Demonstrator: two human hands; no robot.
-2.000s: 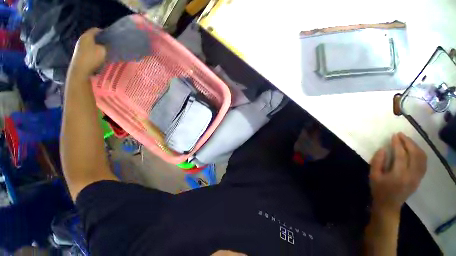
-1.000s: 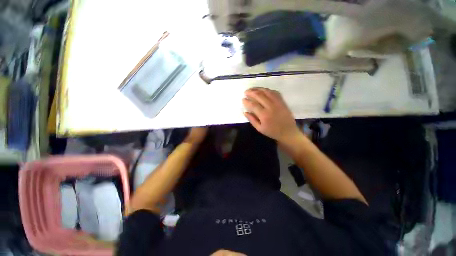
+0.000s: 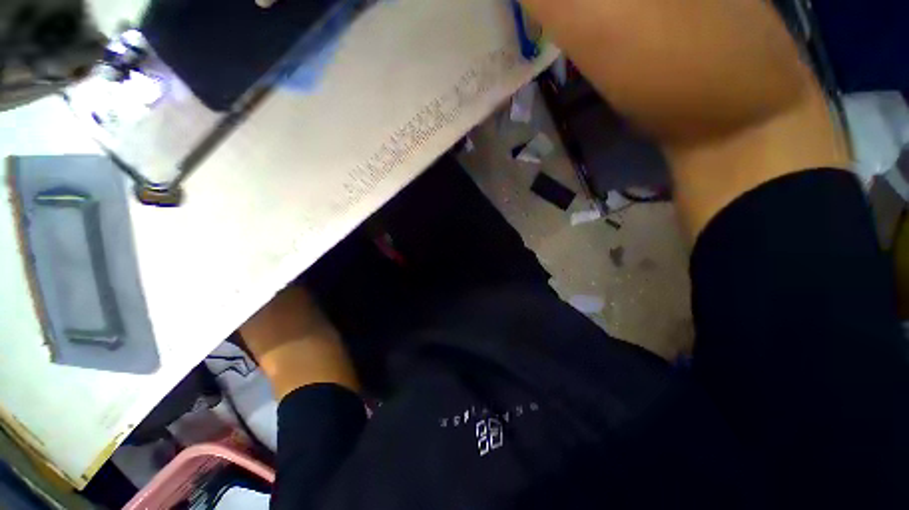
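Note:
The clear sewing template [image 3: 72, 259], with a dark-outlined slot and a brown strip along its left edge, lies flat on the white table at the left. No hand touches it. My left forearm shows at the lower left, and my left hand is hidden beneath the table edge. My right forearm crosses the upper right, large and blurred, and my right hand is cut off by the top edge. Whether either hand holds something is not visible.
The lit needle area [image 3: 125, 60] is at the upper left beside black cloth [image 3: 224, 45]. A curved dark guide with a brown end [image 3: 159, 192] crosses the white table [image 3: 249, 214]. The pink basket [image 3: 204, 456] is partly visible at bottom left. Scraps lie on the floor [image 3: 608, 269].
The view has swung to the right, so the template and basket appear further left. My right hand has left the tabletop and gone out past the top edge; that arm now reaches up and outward.

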